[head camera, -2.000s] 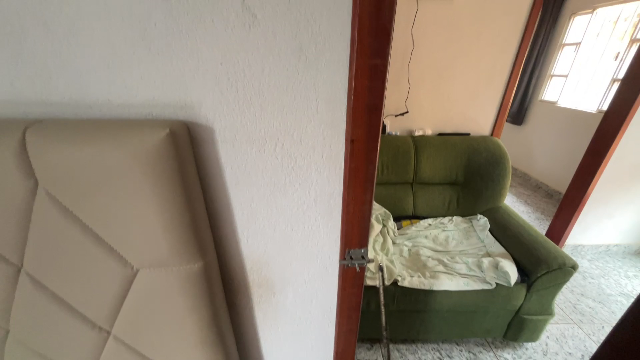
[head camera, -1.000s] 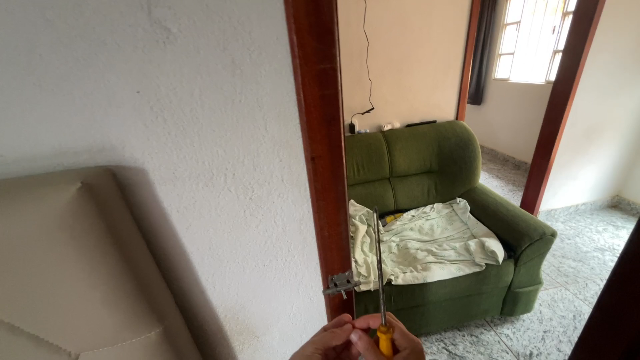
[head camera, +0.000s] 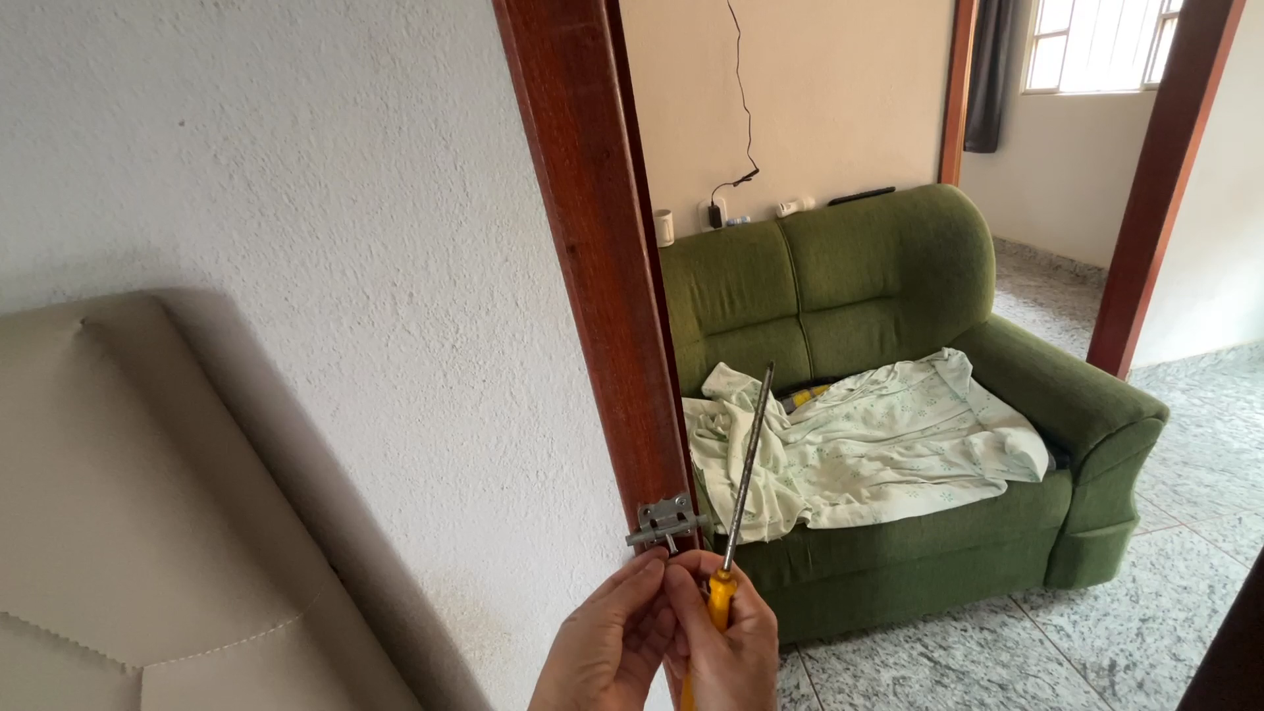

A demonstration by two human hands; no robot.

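Note:
A screwdriver with a yellow handle (head camera: 720, 600) is held in my right hand (head camera: 726, 632), its long metal shaft pointing up. My left hand (head camera: 612, 632) is beside it, thumb and fingertips pinched together against those of the right hand. Whether something small sits between the fingertips is hidden. Just above them, a grey metal slide bolt (head camera: 668, 523) is mounted on the reddish-brown wooden door frame (head camera: 602, 257). Its small knob points down toward my fingers.
A beige padded headboard (head camera: 118, 474) leans by the white wall at left. Beyond the doorway stands a green sofa (head camera: 889, 286) with a crumpled pale cloth (head camera: 889, 454). A black cable (head camera: 748, 109) hangs on the wall behind. A dark edge rises at the lower right.
Both hands, out of view two seconds ago, have come in from below with the screwdriver. Since one second ago they have risen closer to the slide bolt. The view has shifted.

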